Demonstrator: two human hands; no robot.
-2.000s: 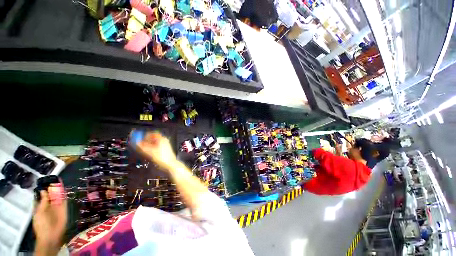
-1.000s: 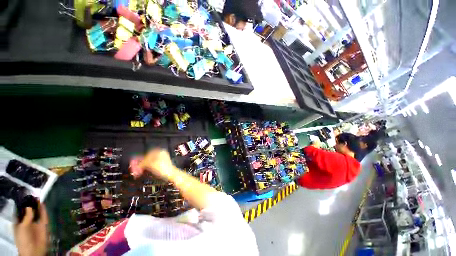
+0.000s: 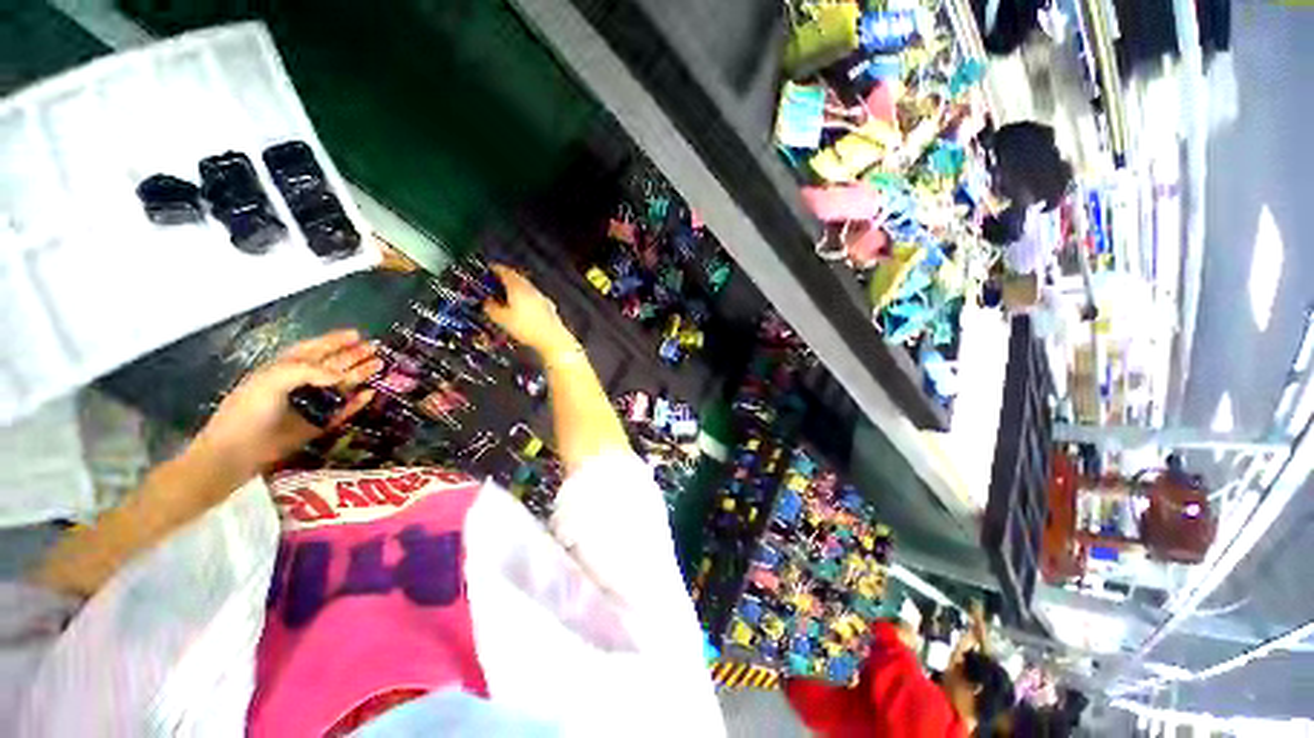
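My left hand (image 3: 296,392) is at the left edge of the rows of clipped parts, with a small black part (image 3: 314,405) held at its fingers. My right hand (image 3: 528,314) reaches to the far end of these rows, fingertips at a dark clipped part; whether it grips it is unclear. The clipped parts (image 3: 432,382) lie in dense rows, wire handles sticking out, in the black compartment tray (image 3: 569,346). Loose coloured binder clips (image 3: 663,267) lie in that tray's far part. The white tray (image 3: 115,274) at the left holds several black parts (image 3: 238,202).
A raised shelf tray heaped with bright clips (image 3: 879,188) runs diagonally across the upper right. Stacked black trays of clipped parts (image 3: 807,562) stand beyond the work area. A person in red (image 3: 886,692) is at the bottom right. A clear plastic film (image 3: 288,329) lies beside the white tray.
The view has turned, showing more of the white tray. My left hand has moved from the white tray to the clipped rows. My right hand has moved from mid-tray to their far end; the clip it held is not visible.
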